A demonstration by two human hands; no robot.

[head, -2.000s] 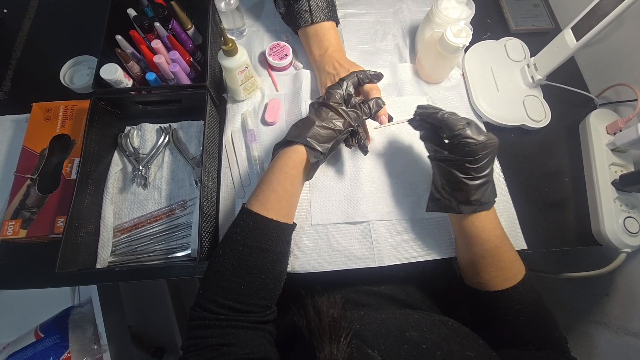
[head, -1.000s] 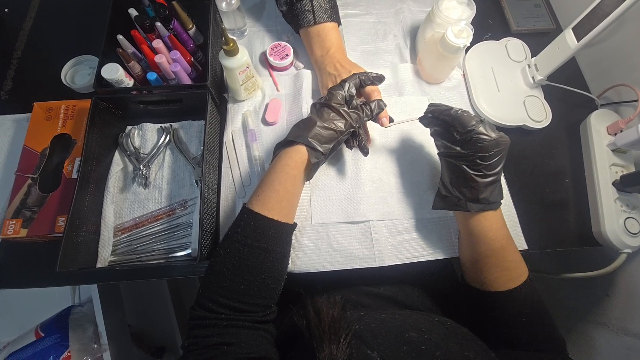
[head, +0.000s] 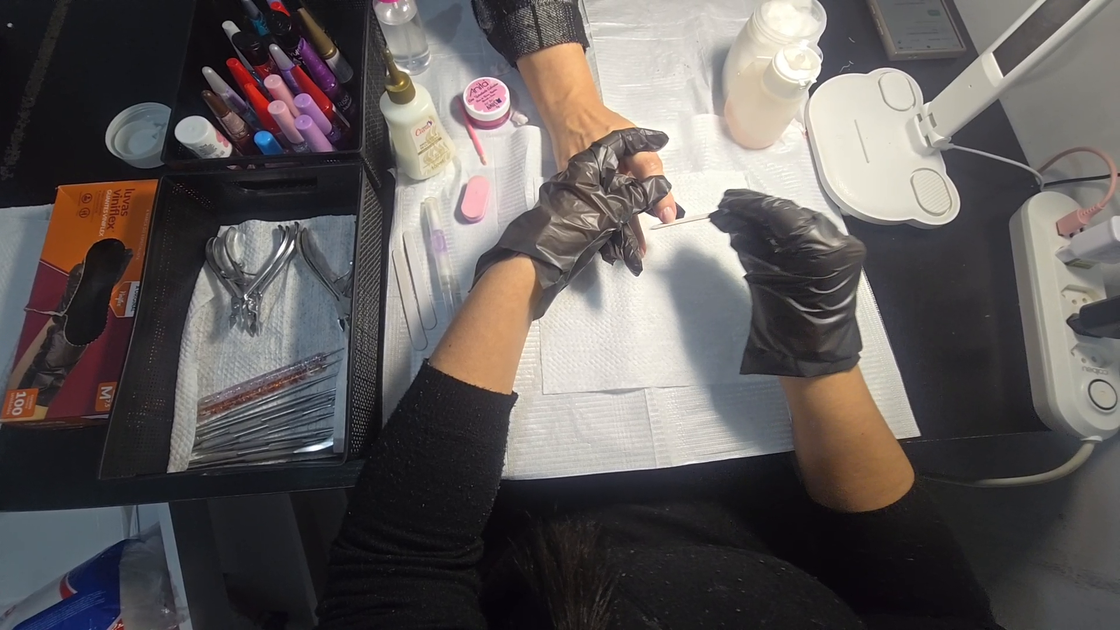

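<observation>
My left hand (head: pixel 582 210), in a black glove, is closed around the fingers of another person's hand (head: pixel 573 122), which reaches in from the top in a dark sleeve. One of that person's fingertips points towards my right hand. My right hand (head: pixel 787 271), also gloved in black, pinches a thin, light-coloured stick (head: pixel 685 220); its tip is at or close to that fingertip, and contact cannot be told. Under the hands lies a white paper towel (head: pixel 639 341). Left of my left hand are a pink oval block (head: pixel 475 199), a clear tube with a purple part (head: pixel 437 241) and thin metal tools (head: pixel 413 284).
A black mesh tray (head: pixel 372 332) holds cuticle nippers (head: pixel 249 276) and metal implements; polish bottles fill another black bin (head: pixel 188 52). A glove box (head: pixel 79 297) stands far left. Bottles (head: pixel 416 131), a pink jar (head: pixel 486 101), a white lamp base (head: pixel 866 149) and a power strip (head: pixel 1063 315) surround the towels.
My right hand has shifted slightly with the stick, whose tip stays near the other person's fingertip. My left hand keeps its hold.
</observation>
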